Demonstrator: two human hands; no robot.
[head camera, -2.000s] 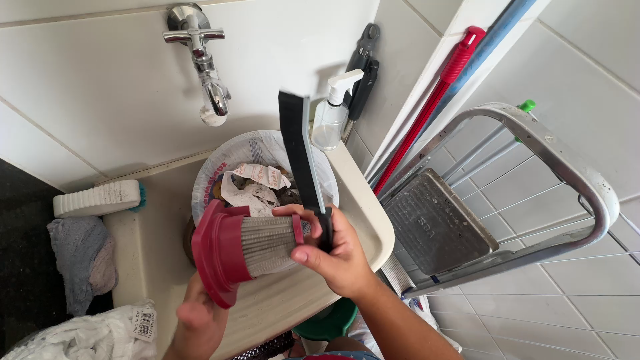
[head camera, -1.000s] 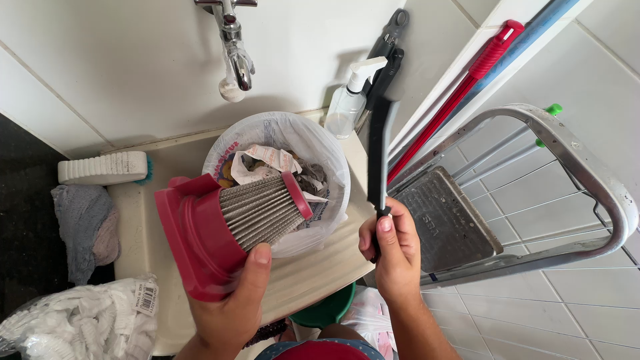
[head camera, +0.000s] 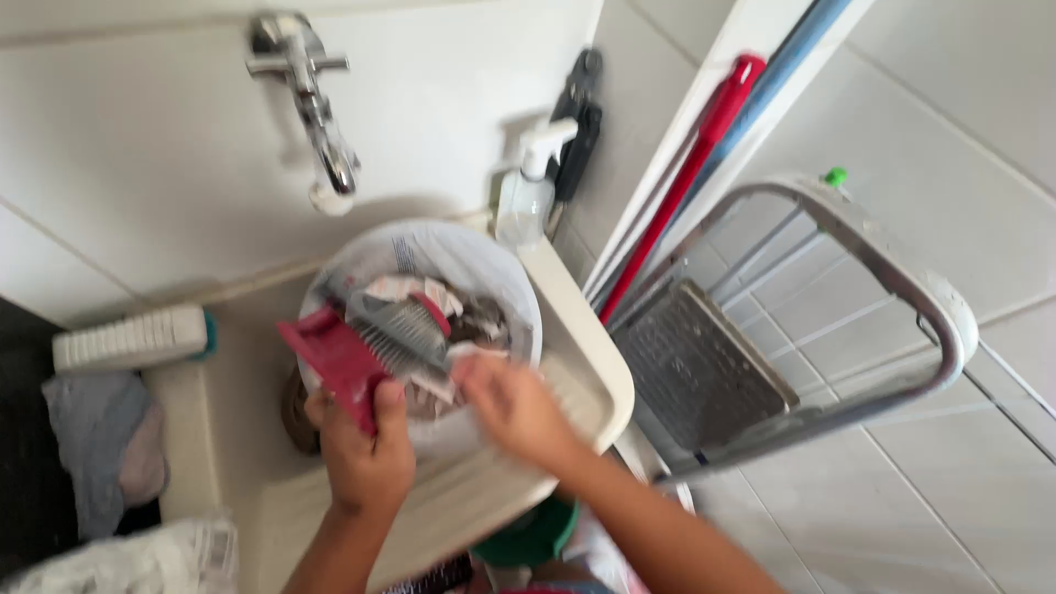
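Note:
My left hand (head camera: 363, 445) grips the flange of a red plastic pleated filter (head camera: 351, 363), tilted over a lined trash bin (head camera: 528, 289). My right hand (head camera: 511, 404), blurred by motion, is closed on the handle end of a narrow brush (head camera: 396, 334), which lies across the grey pleats. Crumpled paper and dark debris (head camera: 483, 318) lie in the bin below the filter. The bin stands in a cream laundry sink. Fingertips of my right hand partly hide the brush's handle.
A chrome faucet (head camera: 318, 115) juts from the wall above the sink (head camera: 610, 396). A clear spray bottle (head camera: 525, 202) stands at the back corner. A scrub brush (head camera: 132, 338) and grey cloth (head camera: 99, 437) are at left. A metal step ladder (head camera: 899, 256) and red pole (head camera: 676, 198) stand at right.
My right hand has moved left, bringing the brush from upright beside the bin onto the filter's pleats. The filter remains in my left hand.

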